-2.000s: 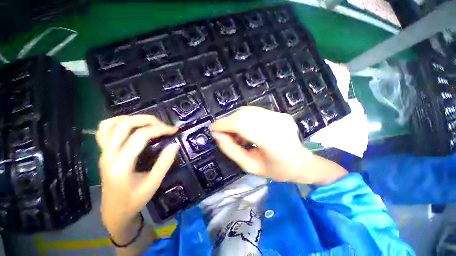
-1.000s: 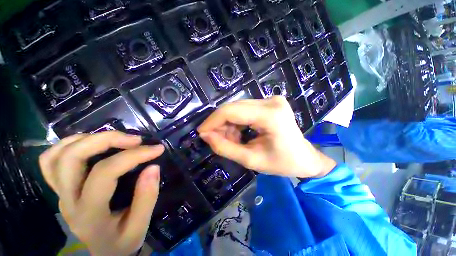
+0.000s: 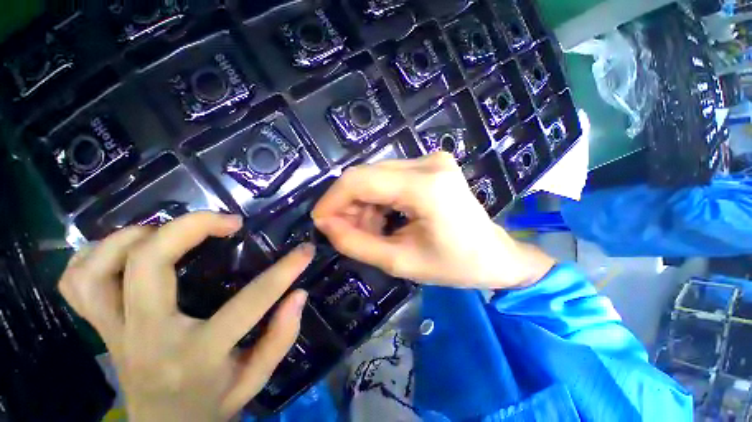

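A large glossy black blister tray fills the middle of the view, tilted, with square pockets, raised rings and moulded lettering. My left hand is over its lower left part, fingers spread, with one fingertip touching down near the right fingertips. My right hand is over the lower middle pockets, thumb and forefinger pinched together. Whether a tiny piece is between those fingertips cannot be seen. The pocket under the fingertips is dark and partly hidden by the hands.
Stacked black trays stand at the far right and lower left. A crumpled clear bag and white sheets lie right of the tray. Another person's blue sleeve shows at right. A wire-frame rack is at lower right.
The tray first came to look larger and nearer, then shifted slightly left. My left forefinger has stretched right toward the right fingertips. My right hand stays pinched, slightly further left.
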